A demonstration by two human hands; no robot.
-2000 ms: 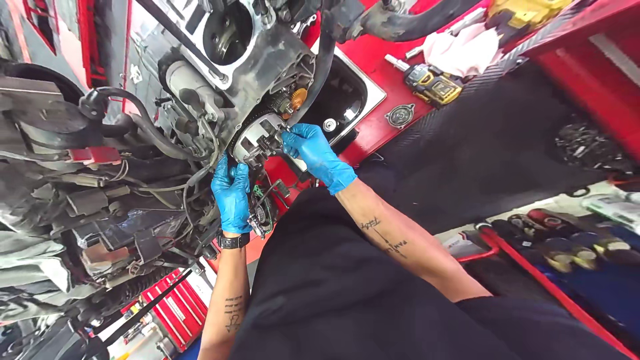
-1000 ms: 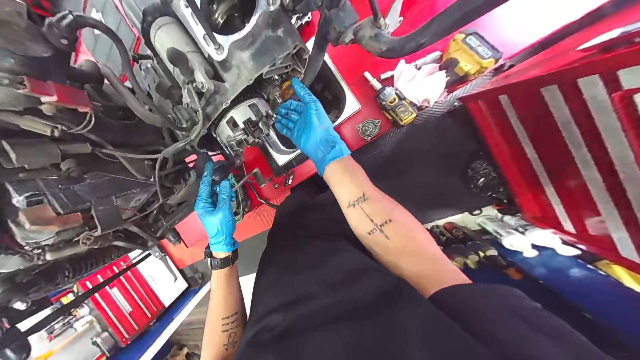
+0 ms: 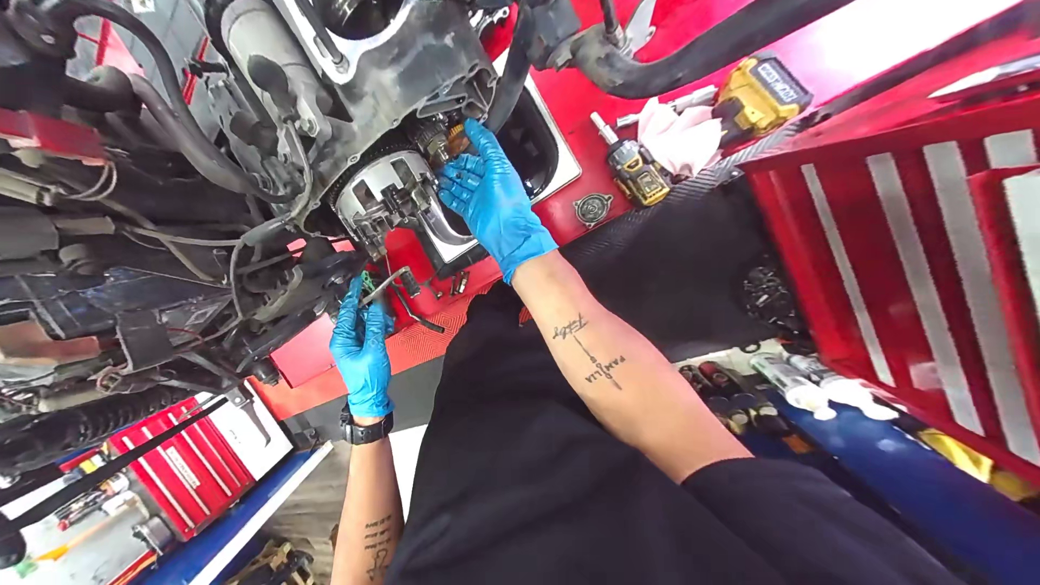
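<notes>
Both hands wear blue gloves. My right hand (image 3: 487,195) is at the engine casing (image 3: 382,89), its fingertips against a metal gear shaft (image 3: 435,140) beside an orange-brown part (image 3: 459,142); whether they grip it is hidden. Left of it a round metal clutch basket (image 3: 390,191) with a toothed rim sits in the casing's opening. Lower left, my left hand (image 3: 361,349) has its fingers raised around the end of a metal lever (image 3: 386,286), near a small green piece; its grip is unclear.
A yellow and black cordless driver (image 3: 638,172), a pinkish cloth (image 3: 678,136), another yellow power tool (image 3: 760,93) and a round metal cover (image 3: 593,210) lie on the red surface at right. A black tray (image 3: 569,162) stands behind my right hand. Hoses and cables crowd the left.
My left hand has moved away from the clutch basket, down to the lever. My right hand has shifted from the basket up to the gear shaft and orange-brown part.
</notes>
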